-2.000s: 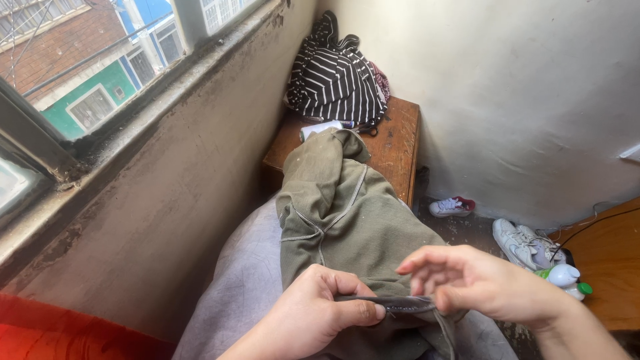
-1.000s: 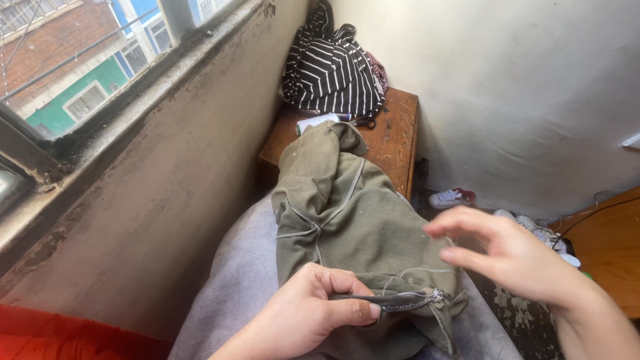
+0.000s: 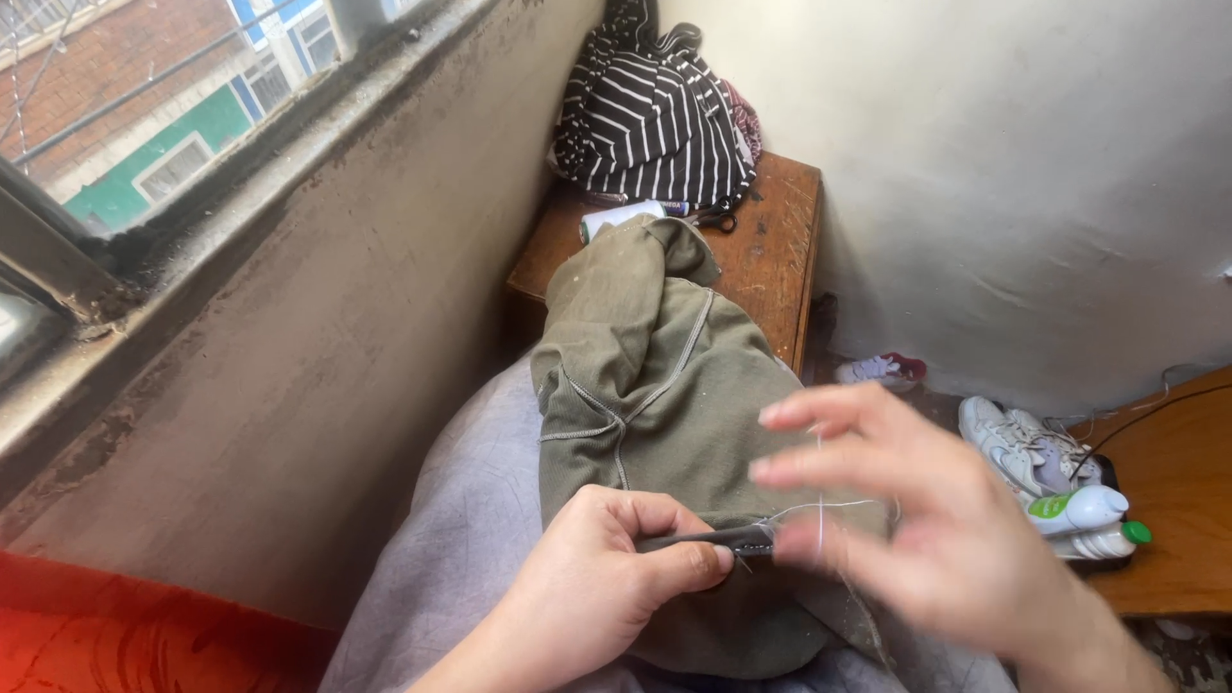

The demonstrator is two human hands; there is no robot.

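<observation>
An olive-green garment (image 3: 712,423) with pale overlocked seams lies over a grey-lilac cloth (image 3: 462,481). My left hand (image 3: 635,558) pinches a dark folded edge of the garment between thumb and fingers. White stitches show along that edge, just right of my left thumb. My right hand (image 3: 895,500), blurred, is raised to the right of the edge with its fingers apart. A thin white thread (image 3: 820,500) runs from the stitched edge and passes by the fingers of my right hand. No needle can be made out.
A wooden table (image 3: 770,260) bears a striped black-and-white cloth bundle (image 3: 654,125), a thread spool (image 3: 616,219) and black-handled scissors (image 3: 722,219). To the right are white sneakers (image 3: 1020,448), bottles (image 3: 1078,510) and wooden furniture (image 3: 1184,500). A window sill (image 3: 289,144) runs along the left; red cloth (image 3: 144,626) lies below.
My right hand has moved left and down, closer to the garment's edge than a second ago. My left hand still pinches the dark edge.
</observation>
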